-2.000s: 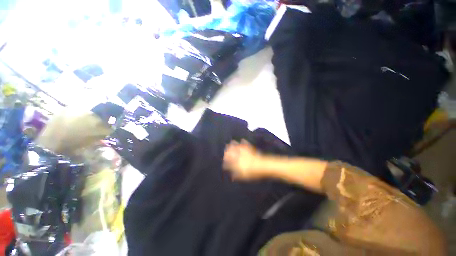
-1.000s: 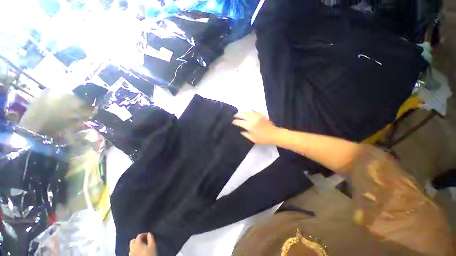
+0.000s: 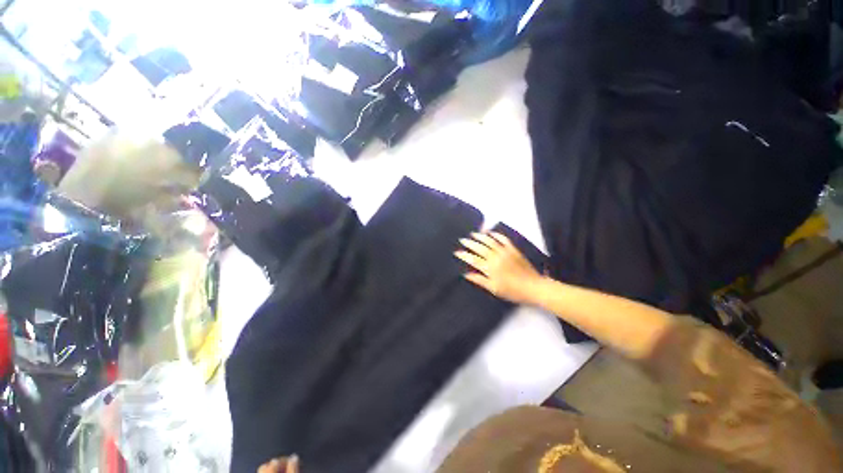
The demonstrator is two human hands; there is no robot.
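Observation:
The black trousers [image 3: 370, 305] lie spread on the white tabletop [image 3: 462, 139], running from the middle down to the bottom edge. My right hand [image 3: 499, 268] rests on the right edge of the cloth near its upper end, fingers apart and pointing left. It does not visibly grip the cloth. My left hand [image 3: 279, 465] is mostly cut off by the bottom edge; only fingertips show at the cloth's lower part. Whether it grips the cloth cannot be told.
A garment pile [image 3: 665, 166] fills the right. Packed garments [image 3: 342, 83] lie at the far side, and more shiny black ones [image 3: 65, 305] at left. Clear empty polybags [image 3: 152, 425] lie lower left, beside yellow-edged plastic [image 3: 209, 351]. A beige bundle [image 3: 125, 180] sits at far left.
The lower strip of black cloth at right has gone from beside my body, and the trousers now lie narrower. My right hand, earlier blurred over the cloth, is at its right edge. My left hand is lower.

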